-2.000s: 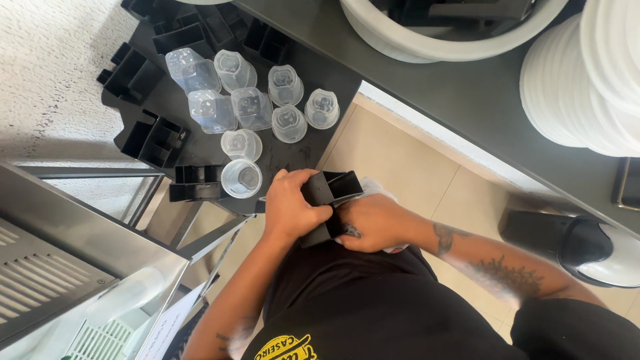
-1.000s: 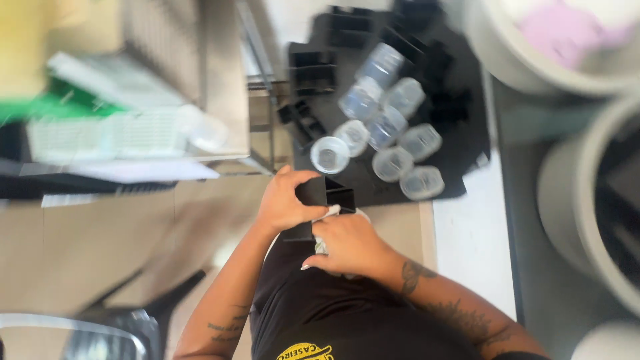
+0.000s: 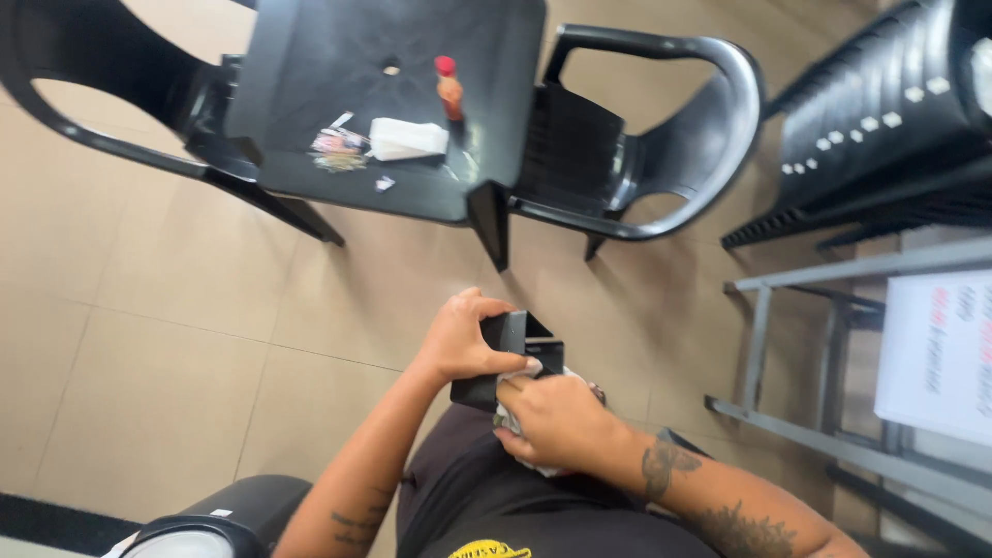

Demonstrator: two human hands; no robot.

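Note:
My left hand (image 3: 470, 339) grips a black plastic holder with open compartments (image 3: 508, 332), its thumb along the near face and its fingers over the far edge. In my right hand (image 3: 554, 418) is a crumpled white cloth or paper towel (image 3: 508, 418), pressed against the holder's near right part. My right fingertips are partly hidden by the cloth and the holder. Both hands are in front of my dark clothing, above the tiled floor.
Ahead, a black plastic table (image 3: 349, 70) bears a sauce bottle (image 3: 449, 97), white napkins (image 3: 407, 139) and small packets (image 3: 339, 149). Black armchairs (image 3: 690, 132) flank it. Stacked black chairs (image 3: 876, 116) and a grey metal frame (image 3: 837, 426) are at the right; a black bin (image 3: 256, 504) is lower left.
The view has turned far away from the counter with clear plastic cups to the black table and chairs. Both hands still hold the black holder and the white cloth.

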